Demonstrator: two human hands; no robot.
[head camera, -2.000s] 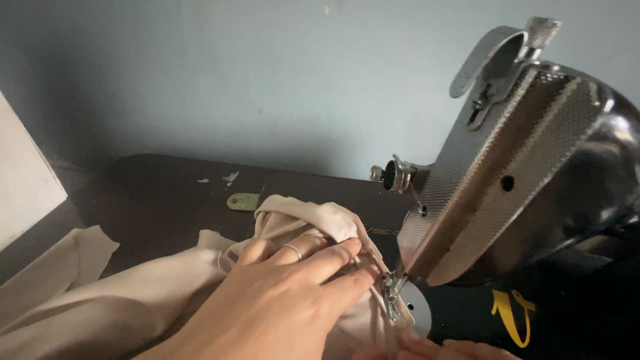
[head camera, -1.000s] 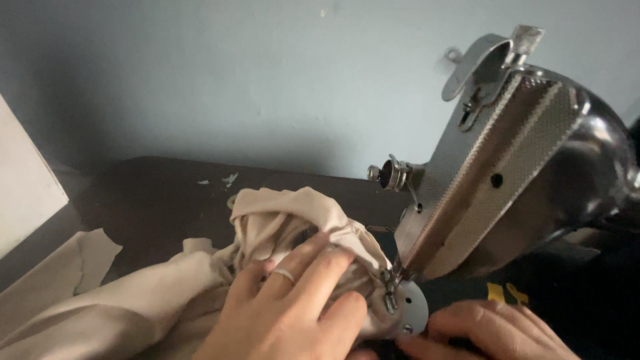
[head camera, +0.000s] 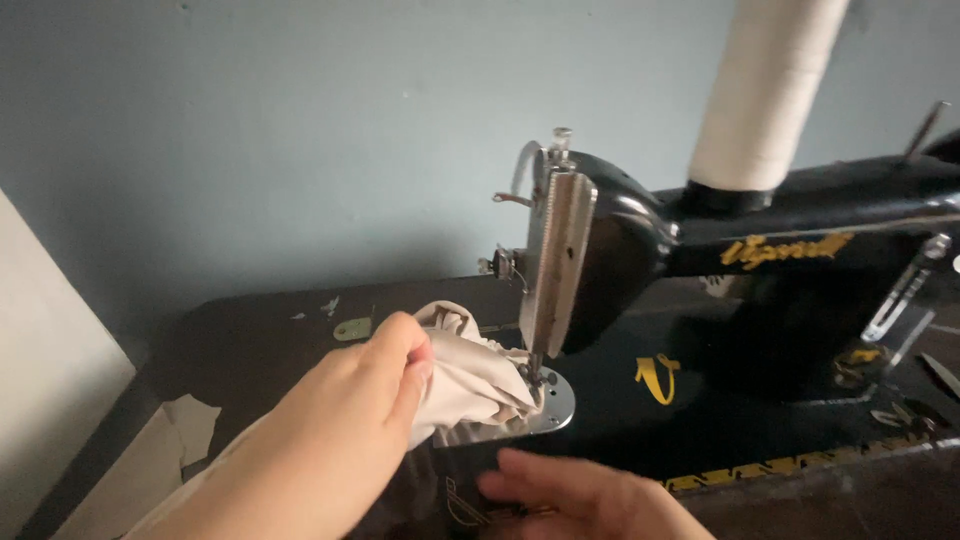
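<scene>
A black sewing machine (head camera: 622, 255) stands at centre right with its needle and presser foot (head camera: 535, 367) over a round metal plate (head camera: 559, 405). Gathered beige fabric (head camera: 472, 375) lies on the bed, its right end at the presser foot. My left hand (head camera: 375, 382) pinches the fabric's left part between thumb and fingers. My right hand (head camera: 577, 495), blurred, is just below the plate with its fingers apart and nothing visible in it. Whether the foot is raised cannot be told.
A white thread cone (head camera: 765, 97) stands on the machine arm. Fabric pieces (head camera: 142, 465) lie at the lower left. A pointed metal blade (head camera: 942, 375) is at the right edge. Behind the dark table (head camera: 247, 330) is a wall (head camera: 300, 135); a pale panel (head camera: 52, 360) stands at left.
My left hand has gone from lying flat on the fabric to pinching it. The fabric is more bunched. My right hand has come away from the plate's edge. The view has swung right.
</scene>
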